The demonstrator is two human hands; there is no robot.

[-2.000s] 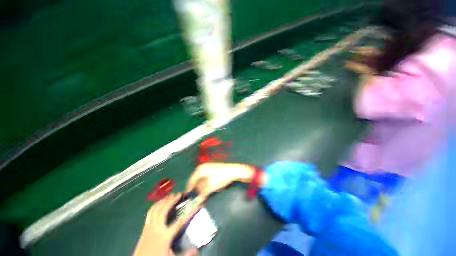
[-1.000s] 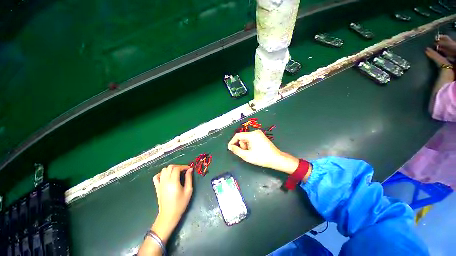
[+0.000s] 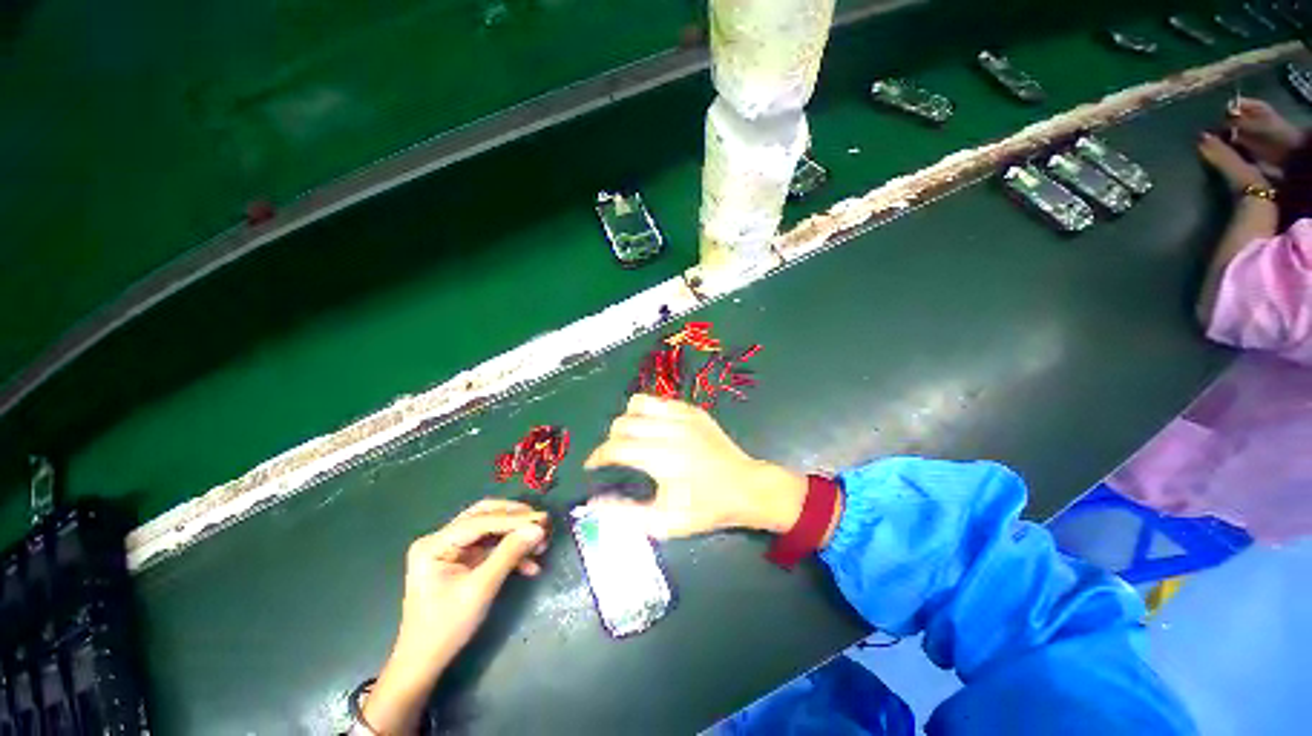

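A phone unit (image 3: pixel 625 575) lies white face up on the dark green mat, its green patch at the upper end. My right hand (image 3: pixel 691 467) is over its upper end, fingers curved; whether it holds a small part cannot be seen. My left hand (image 3: pixel 468 568) is left of the phone, thumb and fingertips together; any small part between them cannot be made out. Small red parts lie in two loose piles, one (image 3: pixel 535 457) above my left hand and a wider one (image 3: pixel 691 362) above my right hand.
Beyond the whitish ledge (image 3: pixel 475 385) with its pale post (image 3: pixel 751 158), the green conveyor (image 3: pixel 345 345) carries spaced phones (image 3: pixel 629 226). Three phone units (image 3: pixel 1089 183) lie on the bench near a person in pink (image 3: pixel 1273 288). A black ribbed tray (image 3: pixel 65 626) is at far left.
My right hand has moved from the wider red pile down to the phone's upper end. My left hand has moved away from the smaller pile, slightly down and left. The whole view has shifted slightly.
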